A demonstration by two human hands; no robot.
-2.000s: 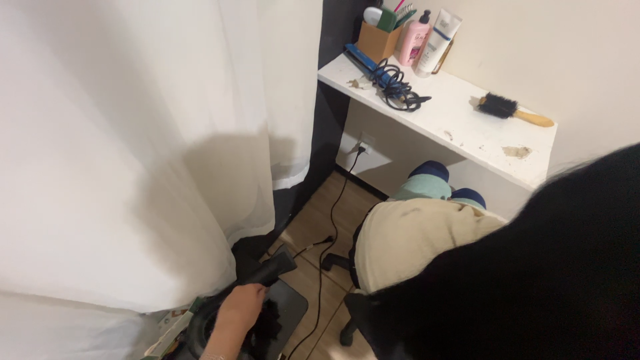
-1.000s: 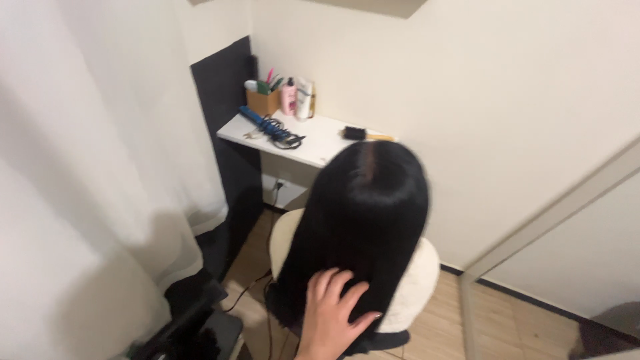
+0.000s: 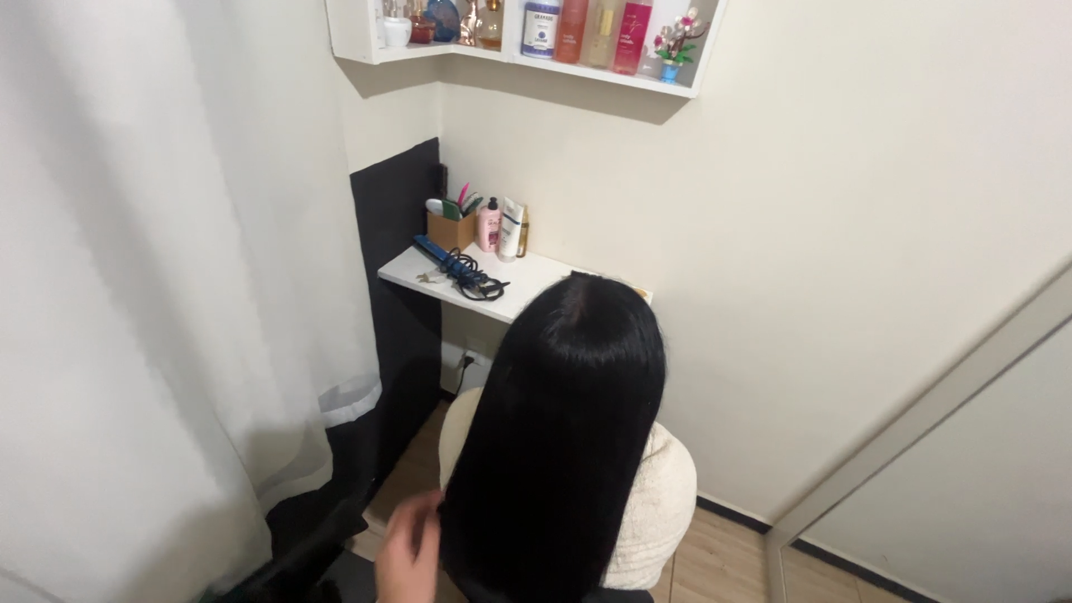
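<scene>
Long straight black hair (image 3: 557, 435) hangs down the back of a seated person in a cream fleecy top (image 3: 662, 511), who faces the wall shelf. At the hair's lower left edge is my left hand (image 3: 409, 548), blurred, with its fingers bent and their tips against or just beside the strands. Whether it grips any hair is unclear. My right hand is out of view. Beyond the person's head, a blue hair straightener (image 3: 444, 255) with a coiled black cord lies on the white shelf (image 3: 532, 280).
A brown box (image 3: 450, 229) of combs and brushes, a pink pump bottle (image 3: 490, 226) and a white tube (image 3: 510, 230) stand on the shelf. Above is a white wall cabinet (image 3: 603, 81) with bottles. A white curtain (image 3: 193, 293) hangs left; a framed panel (image 3: 921, 402) leans right.
Two seconds ago my left hand held a black object at the lower left. One second ago it lay spread on the hair; now it is at the hair's left edge. The view has swung upward.
</scene>
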